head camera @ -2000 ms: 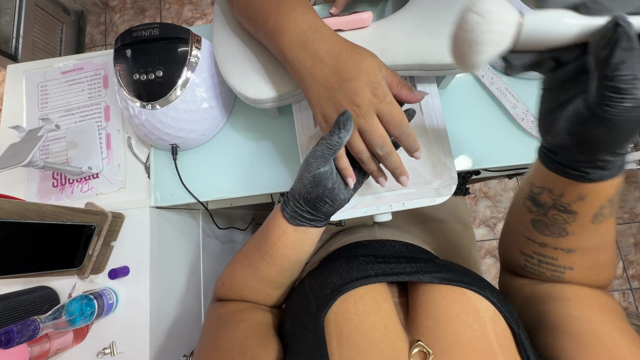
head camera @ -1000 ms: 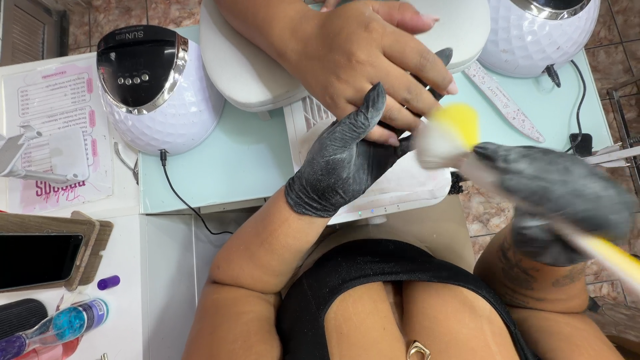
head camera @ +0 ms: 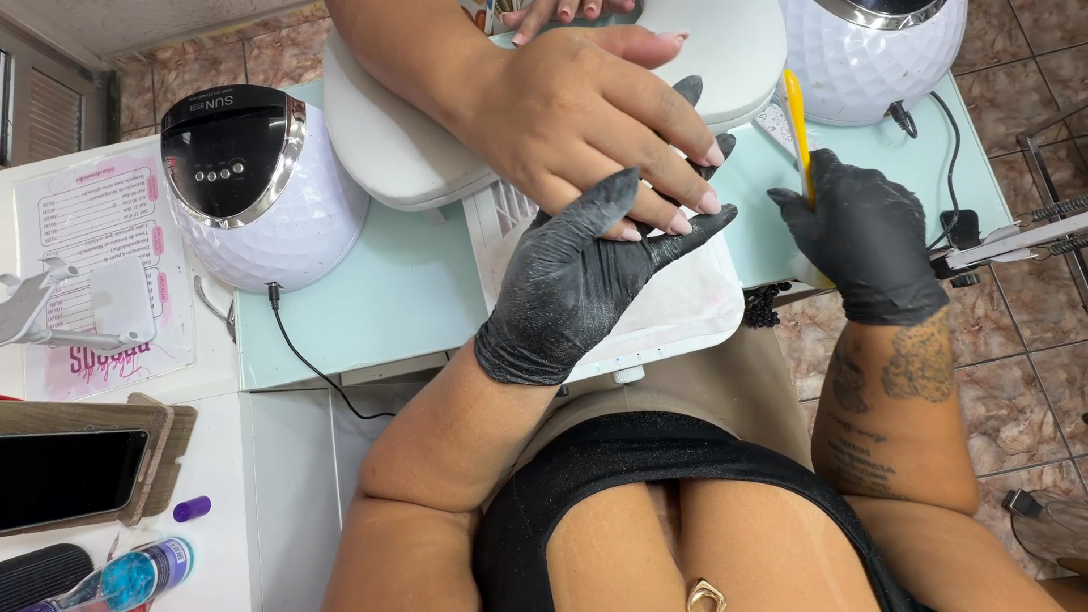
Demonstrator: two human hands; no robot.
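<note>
My left hand (head camera: 578, 276), in a black glove, supports another person's hand (head camera: 595, 127) from below, its thumb near that hand's little-finger side. The other person's fingers are spread, palm down, with pale pink nails. Off to the right, my right hand (head camera: 858, 234), also gloved in black, is closed on a slim yellow tool (head camera: 797, 127) that stands up between thumb and fingers; its lower part is hidden by the hand. Under my left hand lies a white tray with a pale liner (head camera: 680, 314), by a padded white armrest (head camera: 399, 140).
Two white nail lamps (head camera: 263, 195) (head camera: 875, 64) flank the armrest, each with a black cable. A patterned nail file (head camera: 773, 127) lies by the right lamp. At left are a printed sheet (head camera: 102, 204), a phone (head camera: 72, 472) in a wooden stand, a purple cap (head camera: 192, 508) and a bottle (head camera: 140, 574).
The white-bristled brush my right hand held before is no longer seen; that hand now holds a slim yellow tool. My left hand stays under the other person's hand.
</note>
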